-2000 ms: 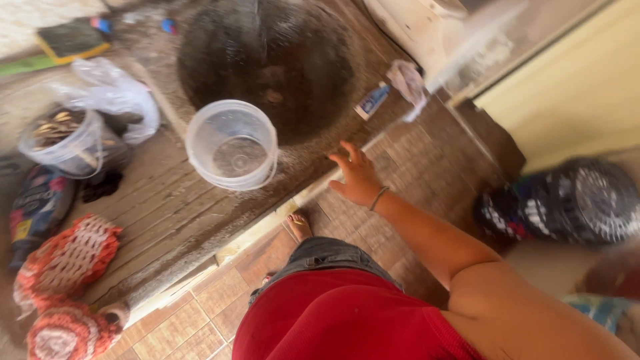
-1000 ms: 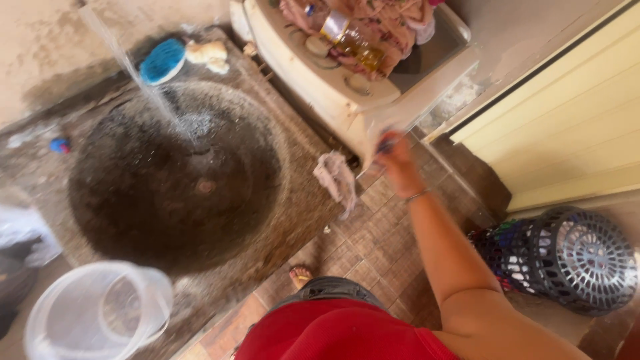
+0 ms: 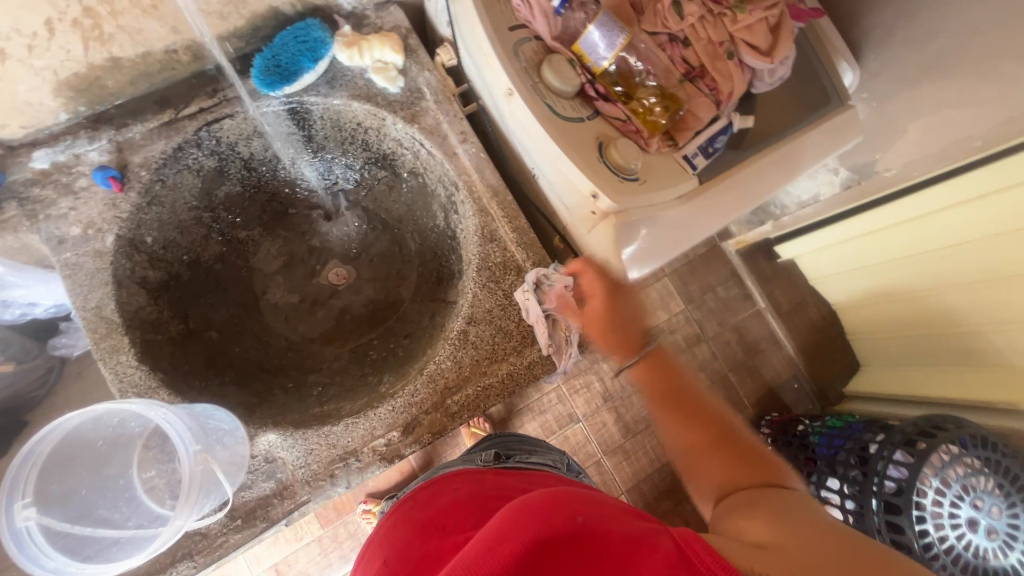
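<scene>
My right hand point(image 3: 604, 308) is at the near right corner of the stone basin point(image 3: 488, 240), with its fingertips at a crumpled, pale thin cloth point(image 3: 549, 316). Motion blur hides whether the fingers grip the cloth. My left hand is out of view. A stream of water point(image 3: 264, 120) falls into the round basin, near the drain point(image 3: 337, 275). On the washing machine point(image 3: 512, 88) a tube with a white cap point(image 3: 712, 144) lies beside a clear bottle holding yellow liquid point(image 3: 632, 76) and pinkish patterned clothes point(image 3: 720, 40).
A clear plastic bucket point(image 3: 96, 488) stands left of the basin. A blue-bristled brush point(image 3: 293, 56) and a whitish lump point(image 3: 372, 52) sit on the back rim. A small blue and red object point(image 3: 107, 178) lies at left. On the floor at right is a black lattice laundry basket point(image 3: 896, 488).
The tube lay on the basin's edge beside the cloth two seconds ago and now lies on the washing machine. My right hand has come back from the machine to the cloth. The view has shifted right.
</scene>
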